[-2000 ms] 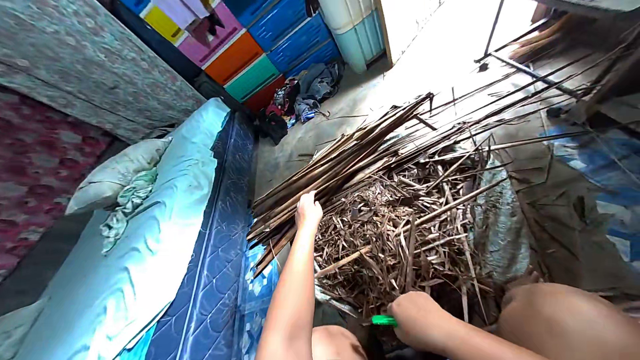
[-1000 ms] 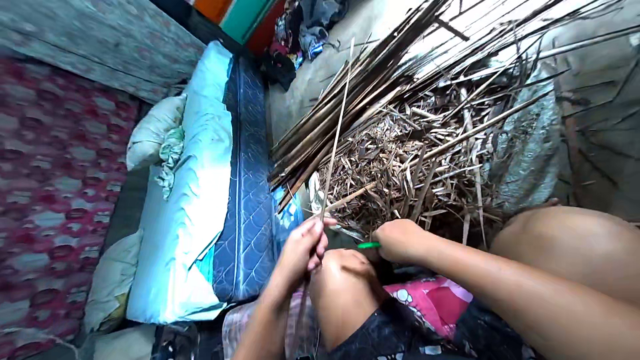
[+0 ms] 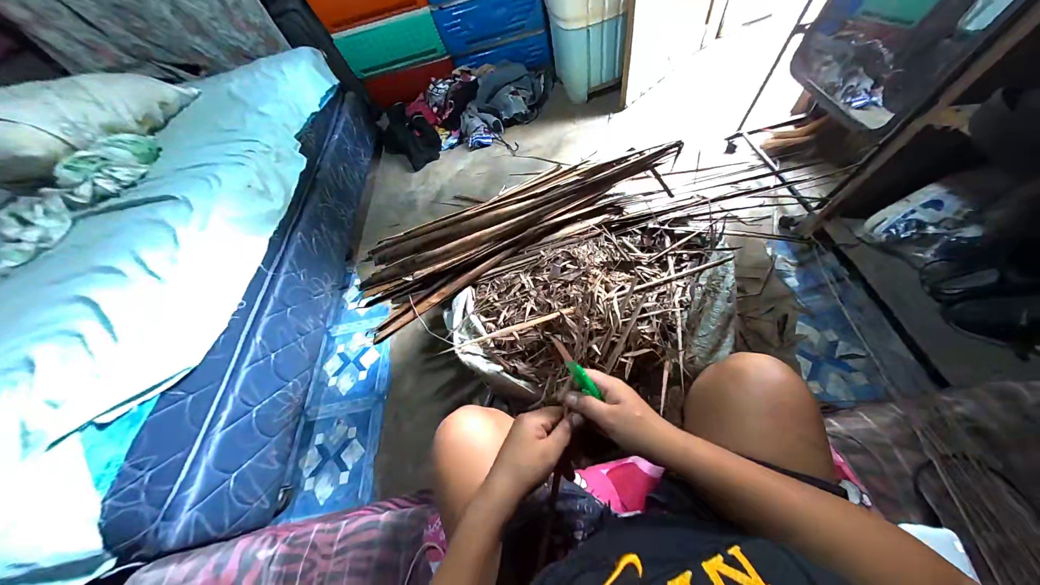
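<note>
My right hand (image 3: pixel 621 410) is closed around a green-handled knife (image 3: pixel 583 380), its narrow blade pointing up and away. Against it, fingertips nearly touching, my left hand (image 3: pixel 532 451) pinches a thin dark strip of dried plant stalk (image 3: pixel 555 496) that runs down toward my lap. Just beyond both hands sits a woven plastic sack (image 3: pixel 715 317) heaped with dry shavings (image 3: pixel 593 292). Long brown dried stalks (image 3: pixel 504 231) lie in a bundle across the sack's far left side.
A blue mattress (image 3: pixel 244 390) under a pale sheet stands at left. Stacked coloured drawers (image 3: pixel 390 41) and a clothes pile (image 3: pixel 479 101) are at the back. Loose stalks spread toward a wood-framed mirror (image 3: pixel 861 73) at right. Patterned floor covering (image 3: pixel 333 447) lies beside the mattress.
One second ago my left hand held a long thin strip upright, apart from my right hand. Now the hands are together. Two seconds ago my left hand was at the stalk bundle.
</note>
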